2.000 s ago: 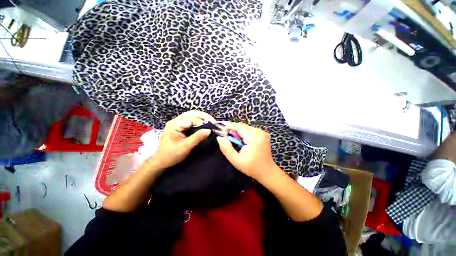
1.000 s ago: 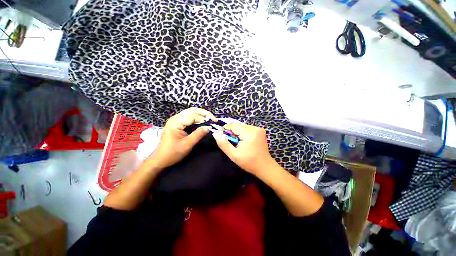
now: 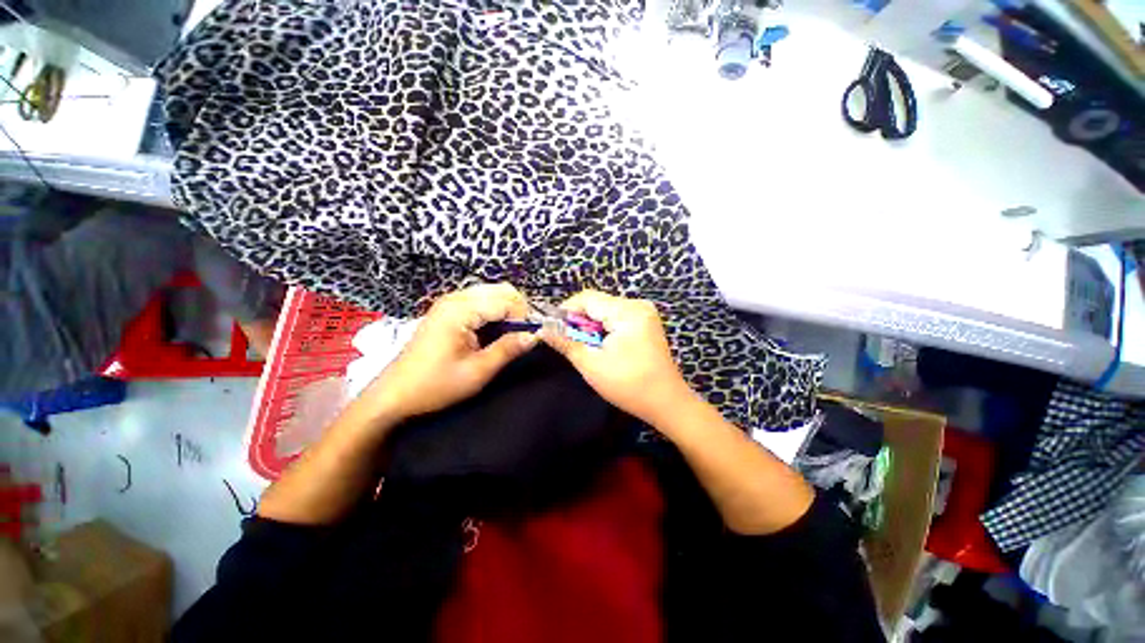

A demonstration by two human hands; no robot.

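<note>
My left hand (image 3: pixel 462 352) grips the upper edge of a black fabric piece (image 3: pixel 496 421), which hangs down over the lap. My right hand (image 3: pixel 618 356) is closed around a small tool (image 3: pixel 585 329) with blue and pink parts, probably thread snips. The tool's tip is at the fabric edge, between the fingertips of both hands, and is partly hidden. The leopard-print cloth (image 3: pixel 414 138) spreads over the table and its front edge, just beyond and beside my hands.
Black-handled scissors (image 3: pixel 880 94) lie on the white table (image 3: pixel 804 189). A red slatted basket (image 3: pixel 301 377) holding white cloth is at lower left. An open cardboard box (image 3: pixel 907 502) with scraps is at lower right. Checked cloth (image 3: pixel 1061 459) hangs at far right.
Both hands stay at the fabric edge with small finger shifts. The tool in my right hand now lies flatter. At far right, a person's forearm seen earlier is gone.
</note>
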